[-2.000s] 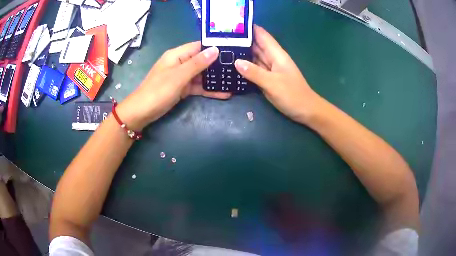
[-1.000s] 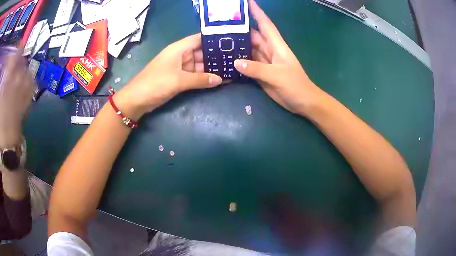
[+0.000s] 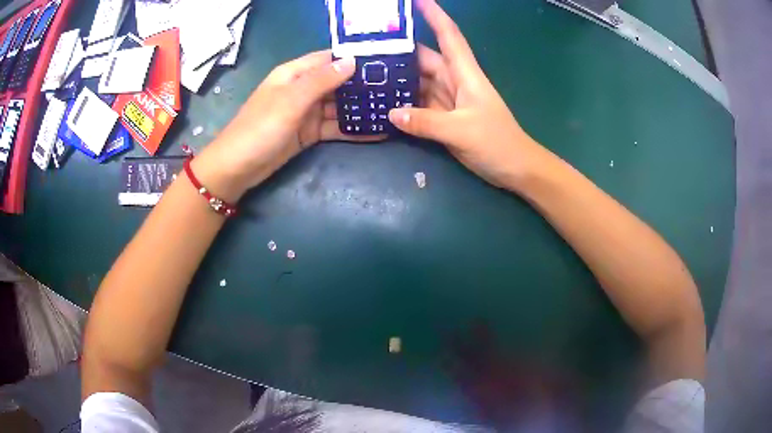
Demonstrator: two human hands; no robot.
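Note:
A keypad phone [image 3: 375, 89] with a black keypad and a lit screen in a white surround is held upright between both hands at the top centre; its upper end is cut off by the picture's edge. My left hand [image 3: 298, 106] grips its left side, the thumb at the upper left of the keypad and the fingers behind. My right hand [image 3: 461, 110] holds its right side, the thumb on the lower right keys.
A battery pile [image 3: 140, 63] of white, red and blue pieces lies at the upper left. A black battery [image 3: 144, 178] lies near my left wrist. A red tray [image 3: 35, 101] with phones stands at the far left. Small debris [image 3: 394, 344] dots the green bench.
My left thumb has moved from the keypad's bottom to its upper left. The coworker's hand at left has gone, and a white battery now lies on the blue pieces.

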